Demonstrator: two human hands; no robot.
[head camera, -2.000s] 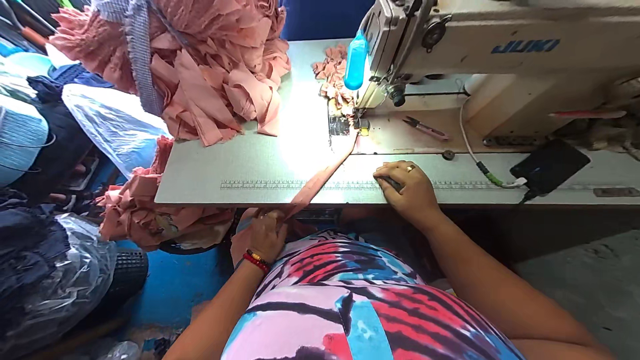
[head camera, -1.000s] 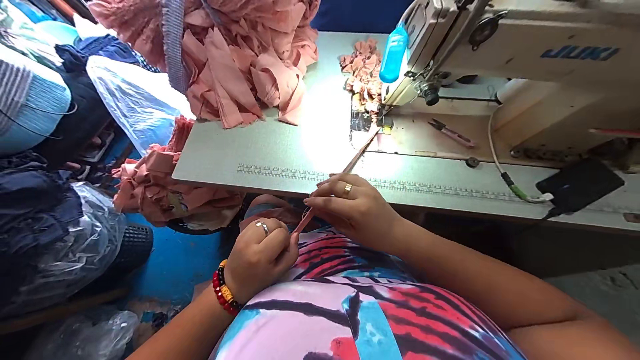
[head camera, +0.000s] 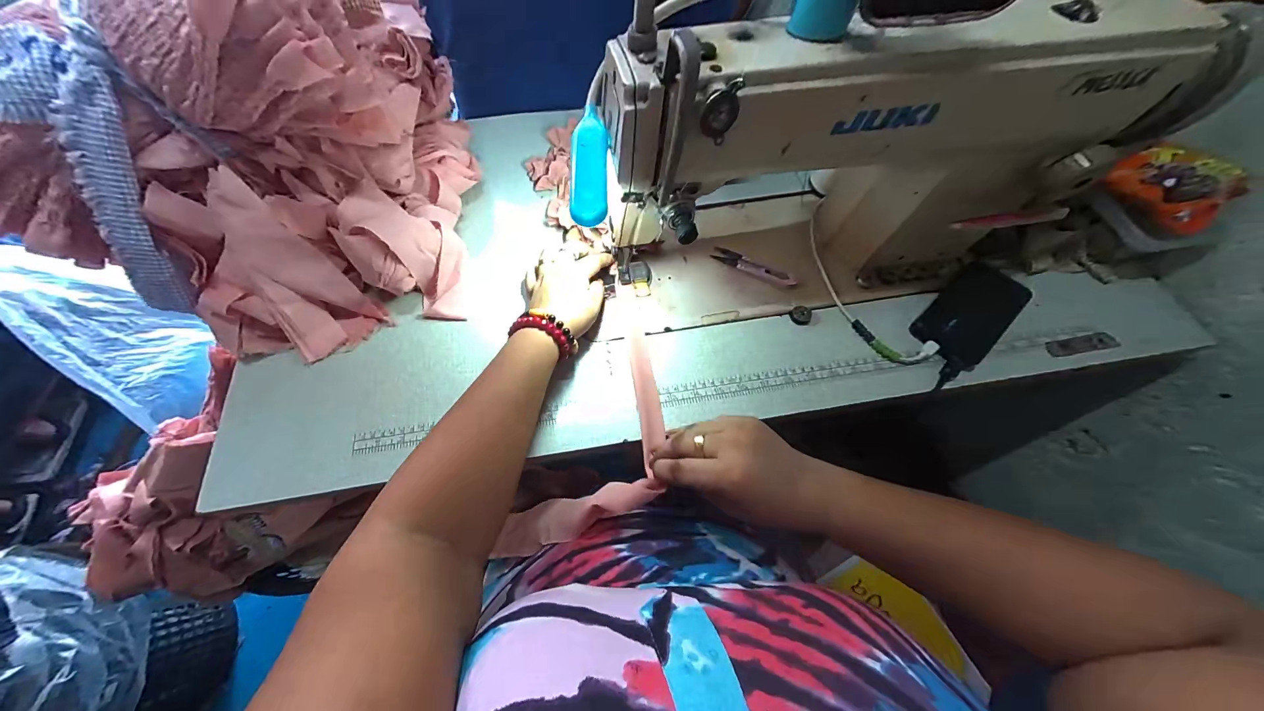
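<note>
A pink fabric strip (head camera: 647, 400) runs from the front of the Juki sewing machine (head camera: 790, 128) down over the table edge. My right hand (head camera: 731, 464) pinches it at the edge, and its loose part trails left across my lap. At the needle area, my left hand (head camera: 571, 286) lies just left of the presser foot (head camera: 626, 265), beside small gathered pink scraps (head camera: 551, 163). Glare and the hand's back hide its fingertips, so whether it grips anything does not show. Thread snips (head camera: 753, 268) lie on the machine bed to the right.
A large heap of pink fabric strips (head camera: 326, 227) covers the table's left end, with more pink cloth (head camera: 158, 523) hanging below. A black box with a cable (head camera: 971, 321) sits at the right. A printed ruler (head camera: 770, 380) runs along the table (head camera: 296, 405). A blue tube (head camera: 590, 168) hangs beside the machine head.
My left hand has moved from the strip near my lap up to the presser foot. My right hand still holds the strip, now at the table edge. The view has shifted closer to the machine.
</note>
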